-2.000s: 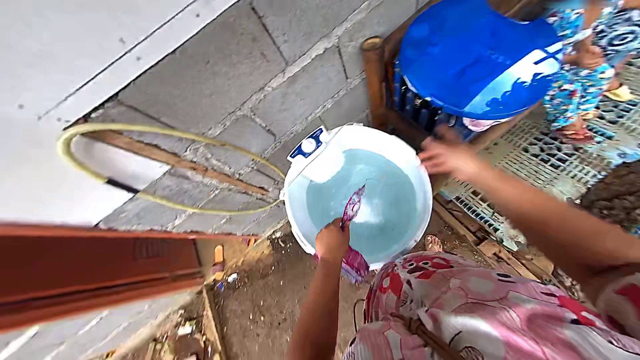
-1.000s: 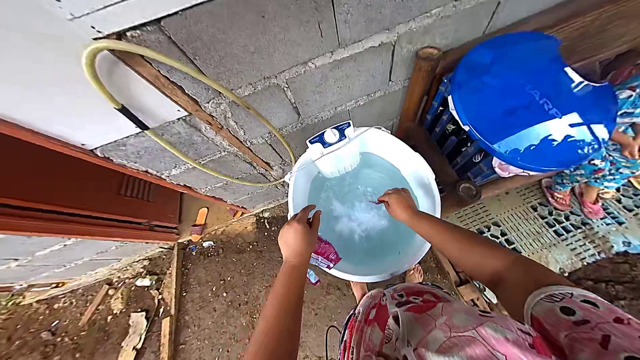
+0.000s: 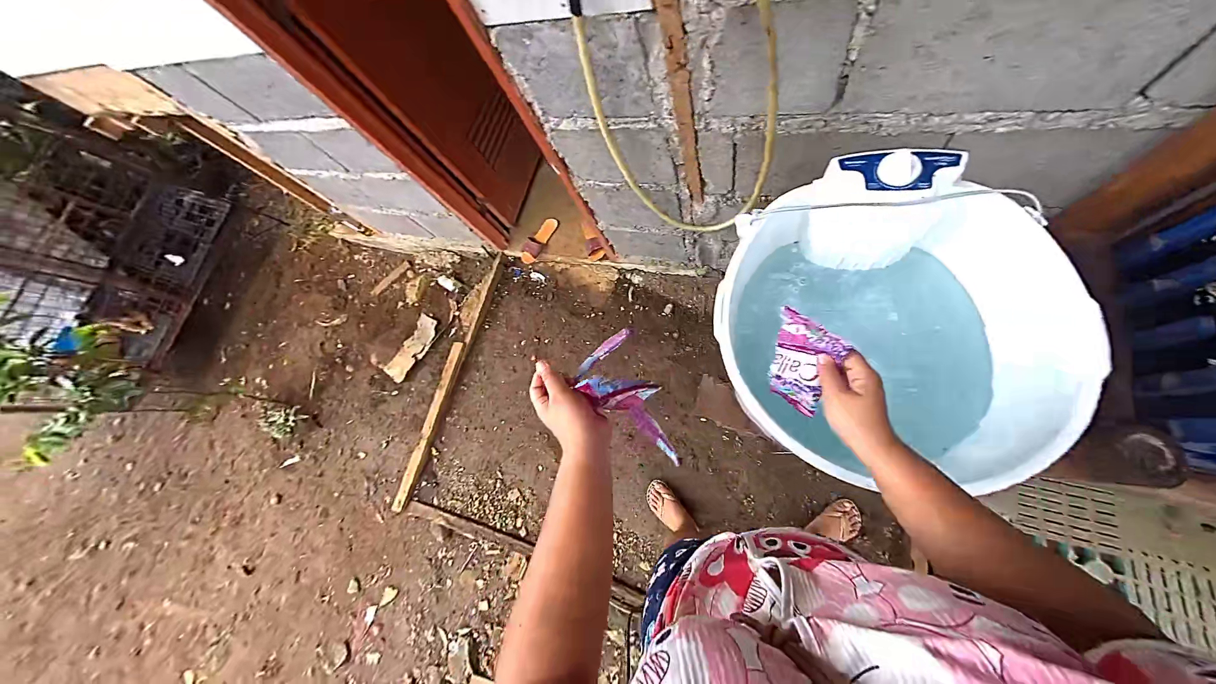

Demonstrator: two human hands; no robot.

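A white washing machine tub (image 3: pixel 1064 342) stands at the right, its blue-and-white control dial (image 3: pixel 899 169) towards the block wall. Bluish water (image 3: pixel 912 323) lies inside it. My right hand (image 3: pixel 855 399) pinches a pink and purple plastic sachet (image 3: pixel 798 366) by its edge, above the tub's near left part. Left of the tub, over the dirt ground, my left hand (image 3: pixel 570 408) is closed on several torn pink and blue plastic sachets (image 3: pixel 627 394), whose ends stick out to the right.
A yellowish hose (image 3: pixel 608 142) hangs on the grey block wall (image 3: pixel 798 57). Slippers (image 3: pixel 540 240) lie at the red-brown doorway. Wooden planks (image 3: pixel 442 418) lie on the dirt. A wire cage (image 3: pixel 171 247) stands far left. A perforated plastic mat (image 3: pixel 1121 541) lies at the lower right.
The view has swung left. My left hand has moved away from over the tub to its left side with the sachets. A sachet now shows plainly in my right hand.
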